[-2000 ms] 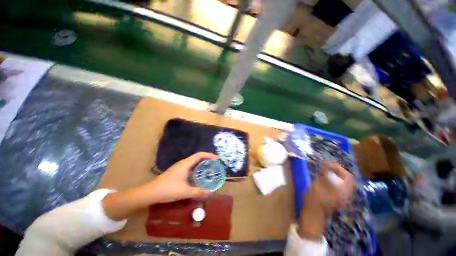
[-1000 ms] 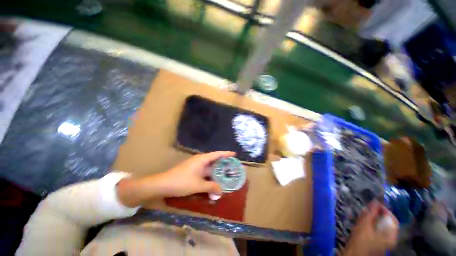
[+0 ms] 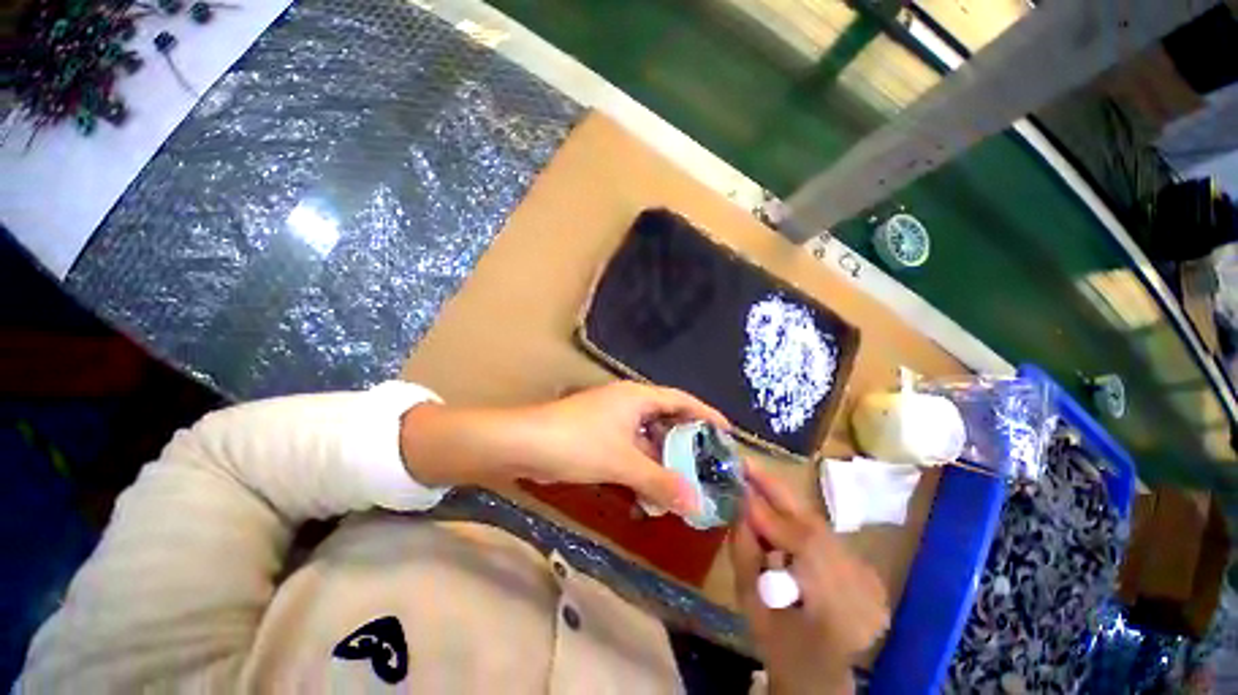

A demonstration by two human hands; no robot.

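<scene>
My left hand (image 3: 604, 441) holds a pale teal-grey round housing (image 3: 695, 473) above the red-brown fixture (image 3: 627, 527), with its open side turned toward my right hand. My right hand (image 3: 815, 584) is at the housing's open side, fingertips close to or touching it. A chunky white handle (image 3: 778, 588) shows in my right fist; the thin shaft of the tool cannot be made out. Whether a small part is pinched in the right fingertips cannot be told. The left hand and housing hide part of the fixture.
A black tray (image 3: 679, 292) with small white parts (image 3: 788, 363) lies on cardboard (image 3: 509, 306). Right of it are a cream pot (image 3: 907, 424), white tissue (image 3: 869, 492), clear bag (image 3: 998, 414) and blue bin (image 3: 937, 604) of dark parts. A metal post (image 3: 978, 116) crosses the green belt (image 3: 760, 109).
My right hand has come from the blue bin to the housing. My left hand has tilted the housing toward it. The camera view has turned and shifted, bringing wired parts at the upper left into view.
</scene>
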